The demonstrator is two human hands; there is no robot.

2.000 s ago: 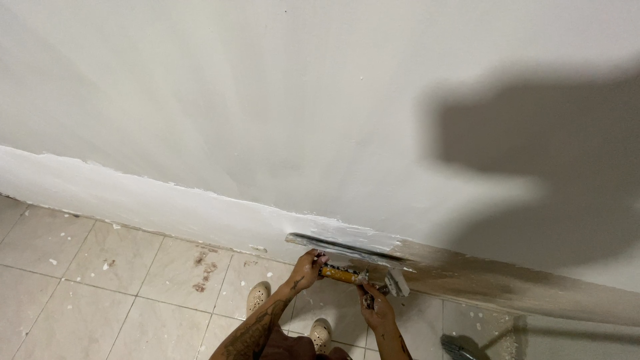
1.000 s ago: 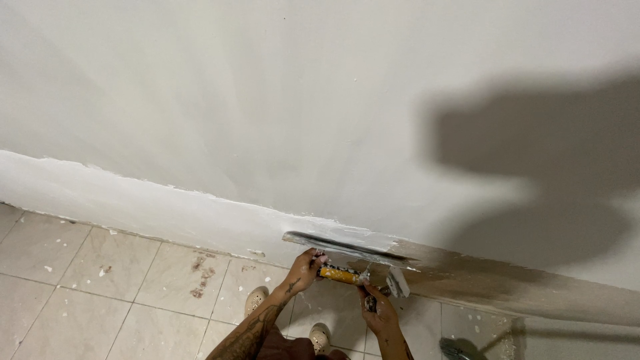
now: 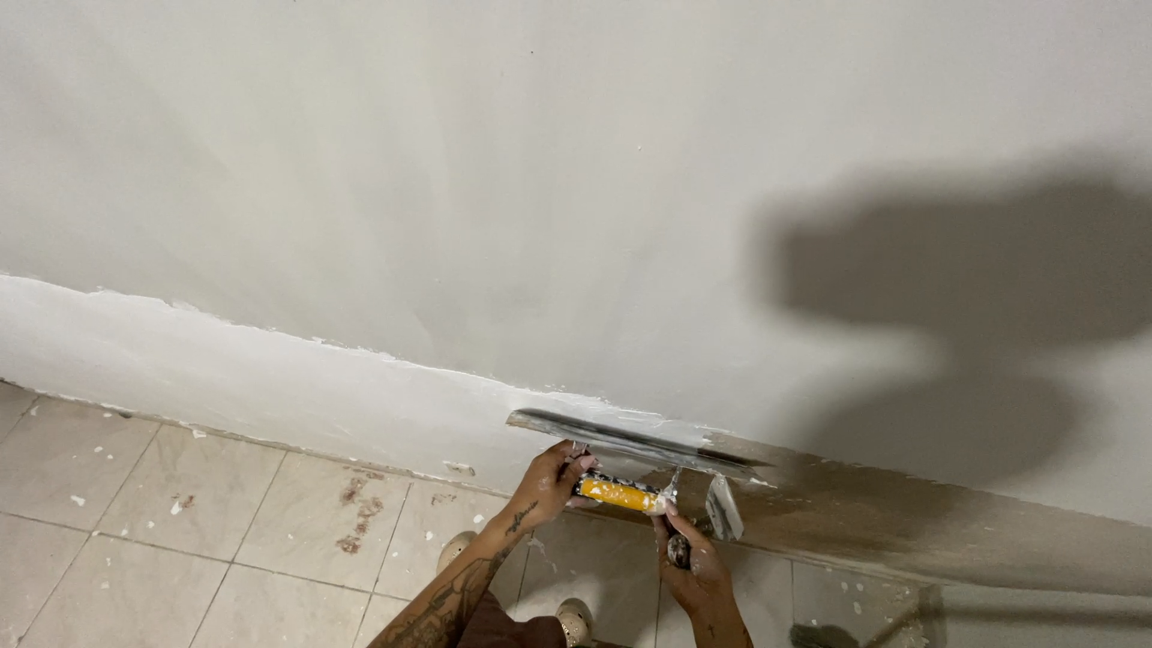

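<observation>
A long finishing trowel (image 3: 630, 444) with a yellow and black handle lies with its blade along the lower wall, over the edge of the white filler band (image 3: 405, 396). My left hand (image 3: 551, 486) grips the left end of its handle. My right hand (image 3: 693, 562) holds the dark, filler-smeared handle of a small putty knife (image 3: 724, 510), its blade pointing up beside the trowel; the fingertips also touch the right end of the trowel's handle. To the right of the trowel the band of wall (image 3: 837, 504) is bare and brown-grey.
Pale floor tiles (image 3: 162, 558) with white spatters and reddish-brown stains run along the wall's foot. My feet in light perforated clogs (image 3: 574, 621) stand just below my hands. A dark object (image 3: 823, 635) lies at the lower right edge. A large shadow falls on the right wall.
</observation>
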